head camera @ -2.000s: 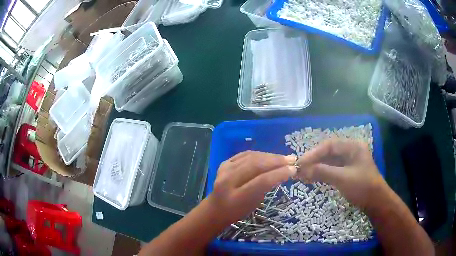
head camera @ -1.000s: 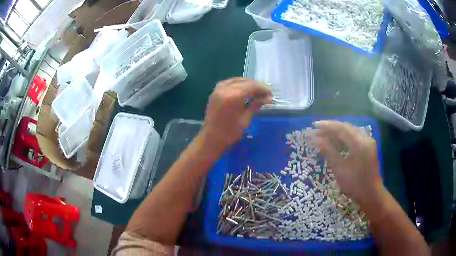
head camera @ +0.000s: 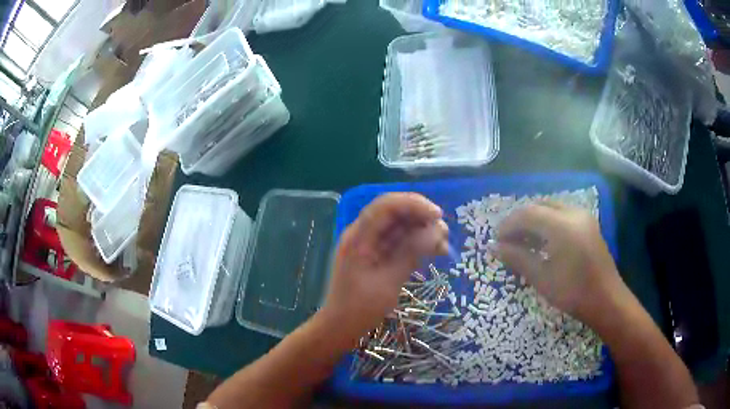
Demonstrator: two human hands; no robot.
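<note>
A blue parts tray (head camera: pixel 480 391) lies nearest me, with thin metal pins (head camera: pixel 412 331) heaped at its left and small white sleeves (head camera: pixel 512 335) at its right. My left hand (head camera: pixel 392 248) is over the tray's left half, fingers curled; a thin blurred piece seems to show at its fingertips, but I cannot tell what it is. My right hand (head camera: pixel 552 252) is over the white sleeves, fingertips close together; what they hold is not clear. Behind the tray stands an open clear box (head camera: pixel 448 88) with a white liner and a small group of finished pieces (head camera: pixel 419 142) at its lower left.
A clear lid (head camera: pixel 288 264) and a closed box (head camera: pixel 192 260) lie left of the tray. Stacked boxes (head camera: pixel 232 120) and a carton (head camera: pixel 76 216) are further left. A tub of metal parts (head camera: pixel 640 132), a second blue tray (head camera: pixel 528 36) and a dark oblong (head camera: pixel 680 287) are at right.
My left hand has moved from the open clear box back over the blue tray, uncovering the finished pieces. My right hand has stayed over the white sleeves, its fingers now closer together.
</note>
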